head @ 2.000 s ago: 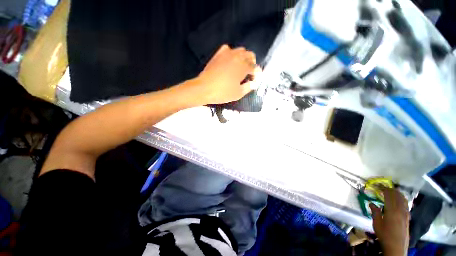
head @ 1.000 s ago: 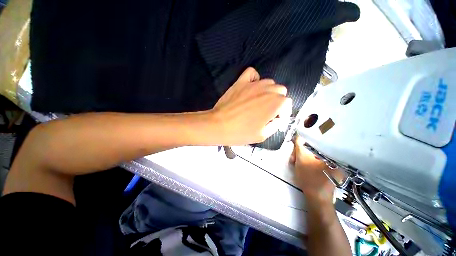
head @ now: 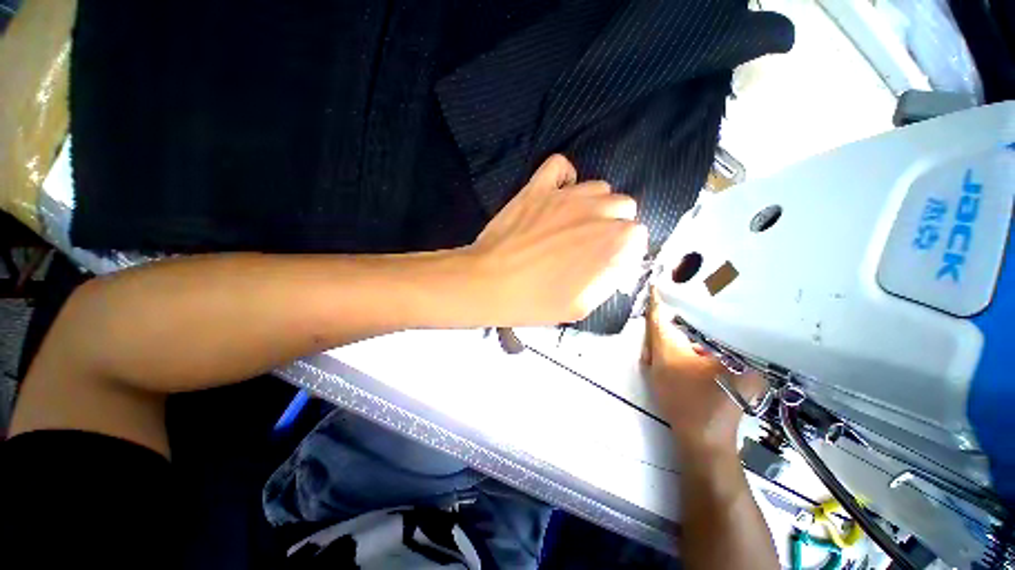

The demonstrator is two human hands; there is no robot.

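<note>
A large plain black garment panel (head: 245, 134) lies over the back left of the white table. A finely striped black piece (head: 623, 123) lies at its right, running to the needle area (head: 651, 273) of the white sewing machine (head: 824, 256). My left hand (head: 568, 245) is bent with curled fingers on the striped piece, just left of the needle area. My right hand (head: 696, 384) is partly under the machine head, fingertips at the cloth's edge by the needle; what it grips is hidden. The fingertips of both hands are washed out by glare.
Snips with yellow and green handles (head: 818, 546) lie at the lower right, partly behind a black cable (head: 835, 484). A small brown scrap (head: 510, 341) and a dark thread lie on the table. A tan shiny bundle (head: 31, 111) is at the far left.
My right hand has moved from the snips to the needle area. The view has shifted toward the machine head. Over the last second, the hands and cloth have barely moved.
</note>
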